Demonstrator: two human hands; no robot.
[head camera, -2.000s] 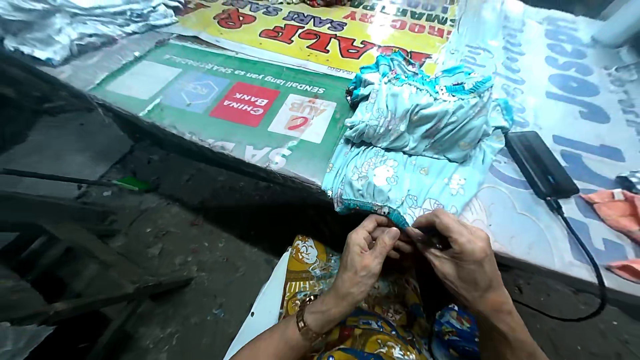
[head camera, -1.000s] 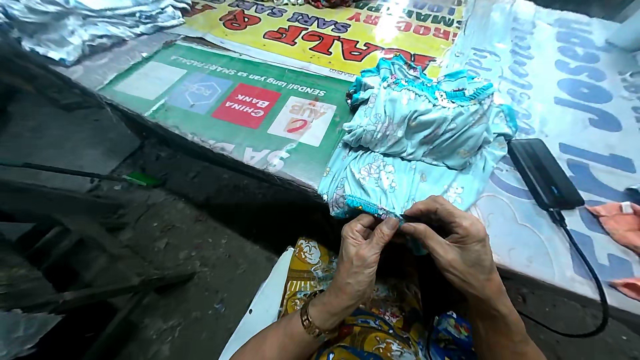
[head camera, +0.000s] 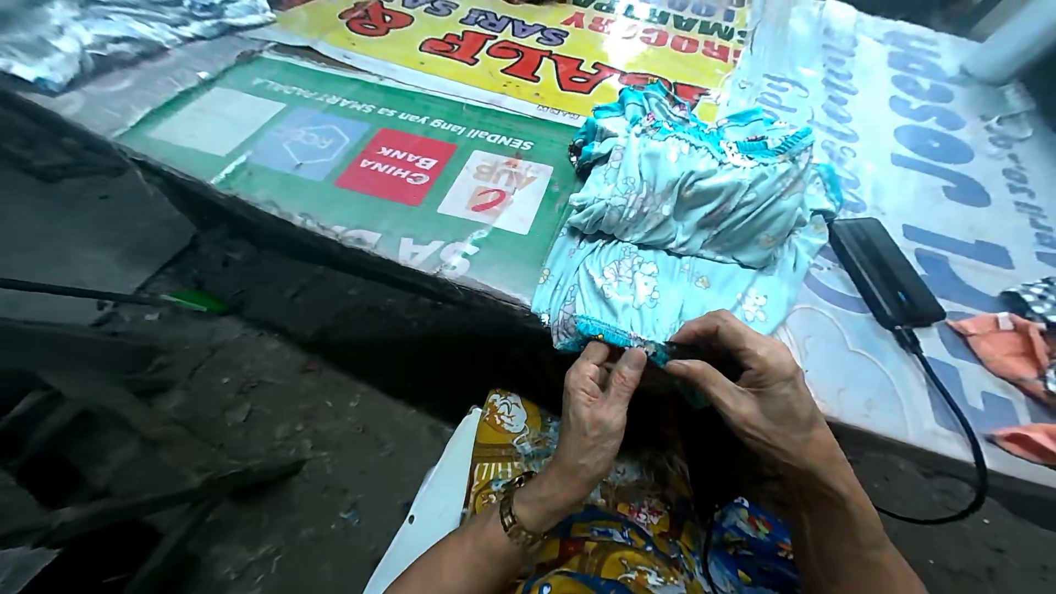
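A light teal printed garment lies gathered on the table, its near hem hanging at the front edge. My left hand, with a bracelet or watch at the wrist, pinches the darker teal hem between thumb and fingers. Just to its right, my right hand has its thumb and index finger at the same hem, around a small dark thing too unclear to name. The two sets of fingertips are close together. Below them, patterned yellow and blue cloth covers my lap.
Banner sheets cover the table. A black power bank with a black cable lies right of the garment. Orange cloth is at the right edge, silvery-white fabric at the far left. A wooden frame stands lower left.
My right thumb and index finger, close together at the hem one second ago, are now farther apart. My left hand still pinches the hem. The garment stays in place on the table.
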